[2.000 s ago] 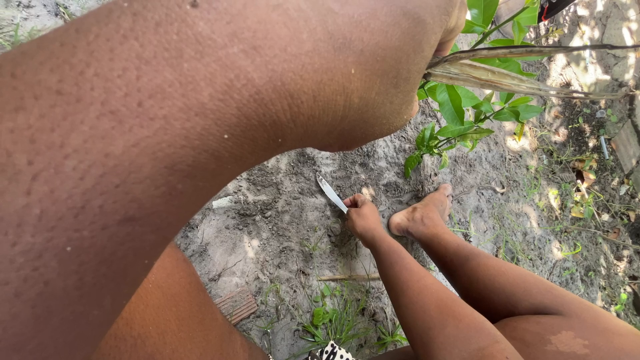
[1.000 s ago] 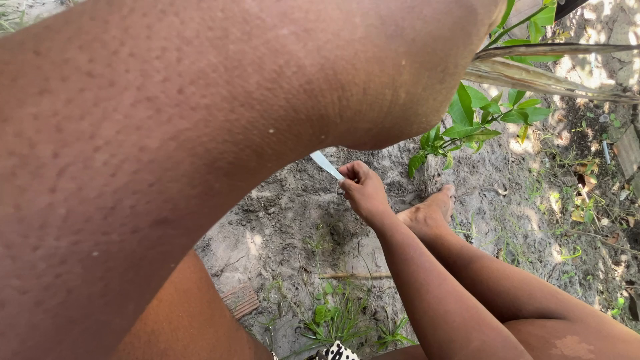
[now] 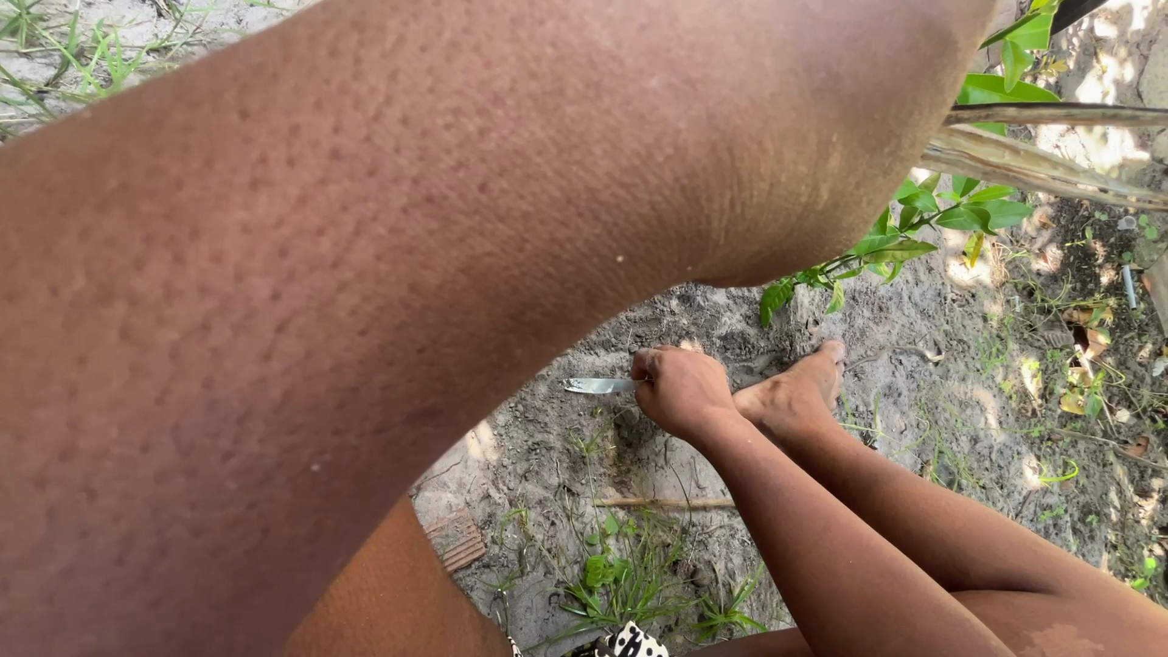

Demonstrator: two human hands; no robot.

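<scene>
In my right hand (image 3: 680,388) is a knife with a silvery blade (image 3: 598,385). The fingers are closed round its handle, which they hide. Smears of soil mark the blade tip, which points left, close above grey sandy soil (image 3: 538,447). My left forearm (image 3: 456,219) crosses the upper left of the view, very near the camera; my left hand is not visible. Beside the far end of that arm are a leafy green plant (image 3: 903,242) and a dry, split stalk (image 3: 1031,169).
My bare foot (image 3: 794,392) rests on the soil just beyond my right hand. A thin stick (image 3: 662,502), grass tufts (image 3: 620,584) and a ridged reddish piece (image 3: 454,538) lie nearer. Dry leaves and small litter (image 3: 1130,287) are scattered at the right.
The knife has swung from a slanted position to nearly level, and my right hand has turned with it. My left hand, partly visible two seconds ago by the dry stalk, has left the view.
</scene>
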